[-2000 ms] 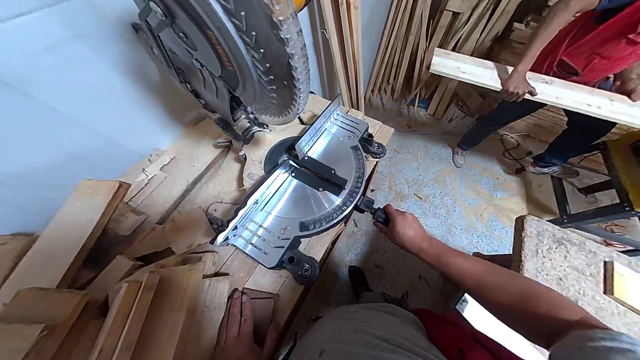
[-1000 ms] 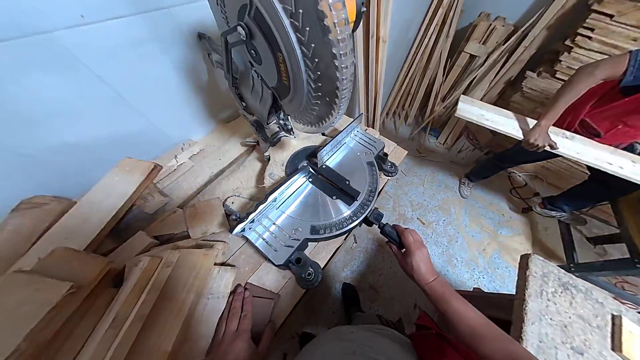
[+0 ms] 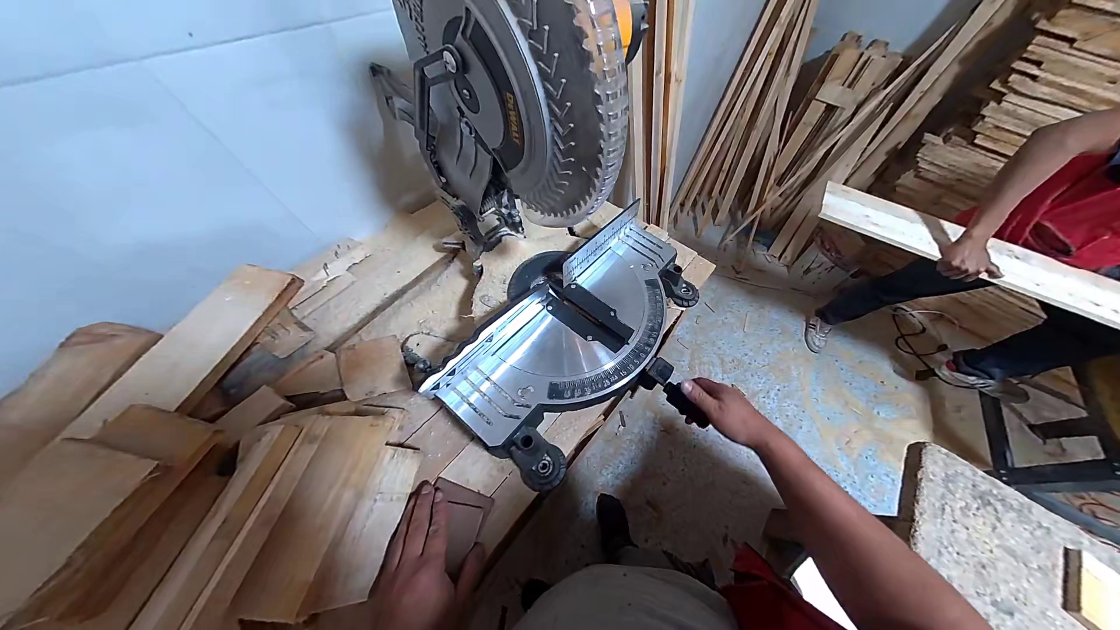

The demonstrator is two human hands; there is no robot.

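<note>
A DeWalt miter saw stands on a wooden bench, its toothed blade and guard [image 3: 560, 114] raised above the round metal table [image 3: 569, 350] with its angle scale. At the front of that table, my right hand [image 3: 722, 411] grips the black miter handle [image 3: 682, 402]. My left hand [image 3: 429, 560] lies palm down, fingers extended, at the bench edge, on or against a small brown wooden piece [image 3: 464, 516]. Cut boards [image 3: 324, 516] are piled just left of it. The saw's metal fence [image 3: 604, 241] runs across the back of the table in two parts.
More offcuts [image 3: 192, 341] cover the bench's left side. Long wood strips [image 3: 752, 114] lean on the wall behind. At the right, another person's hand [image 3: 967, 258] holds a long board [image 3: 1050, 271]. A rough-topped slab [image 3: 1006, 534] stands at lower right, near a black metal stand [image 3: 1050, 472].
The view has shifted somewhat. My right hand stays on the miter handle, and my left hand remains at the bench edge. No other plain change shows.
</note>
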